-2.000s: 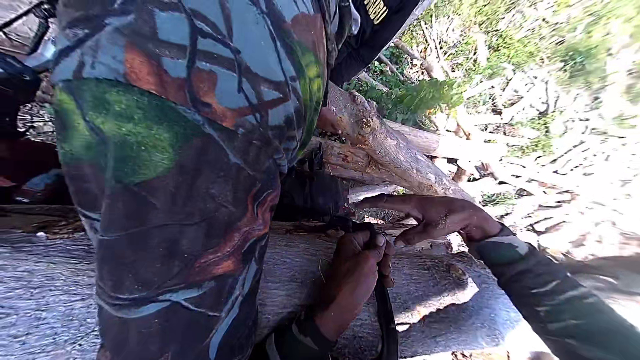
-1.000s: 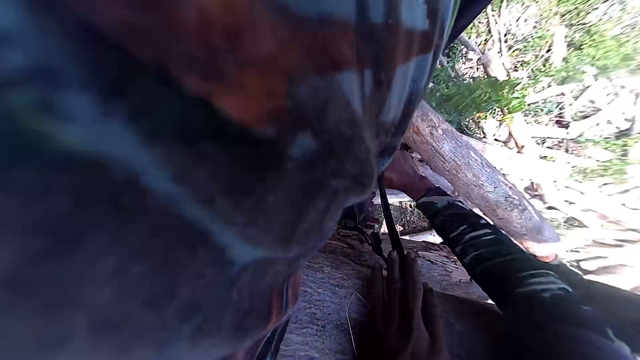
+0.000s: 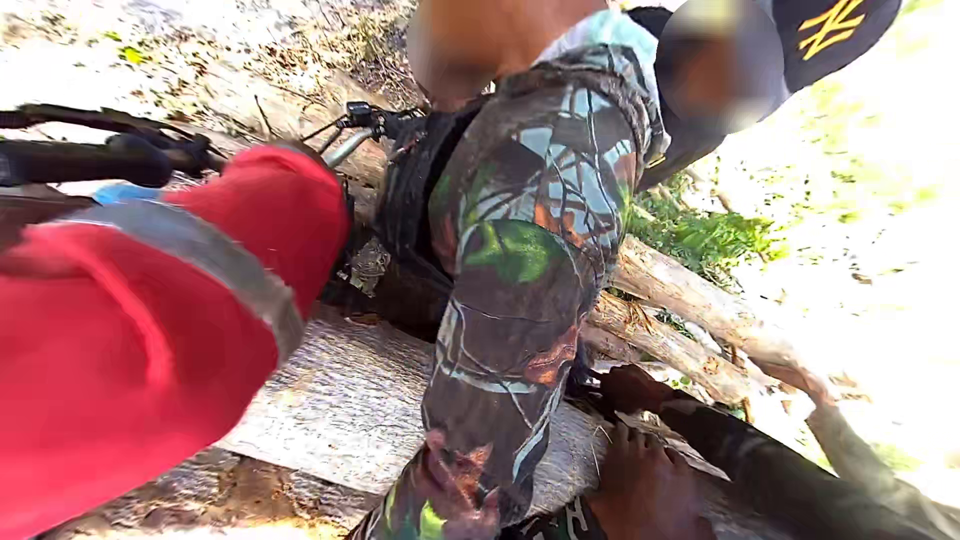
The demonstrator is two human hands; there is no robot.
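Note:
My right hand, in a dark camouflage sleeve, reaches in from the right beside another person's camouflage-patterned trouser leg. Its fingertips are in shadow behind that leg, so its hold is unclear. My left hand comes up from the bottom edge, fingers pointing up, close to a large log. It is dark and blurred, and whether anything is between its fingers cannot be told. The black strap seen earlier cannot be made out now.
A person in red clothing with a grey band fills the left. Handlebars with a black grip are at upper left. Another person wears a dark cap. Thinner logs and green plants lie to the right.
The view has swung widely, bringing the red clothing and the handlebars into sight. Two seconds ago both my hands were at a black strap; one second ago the strap ran between them.

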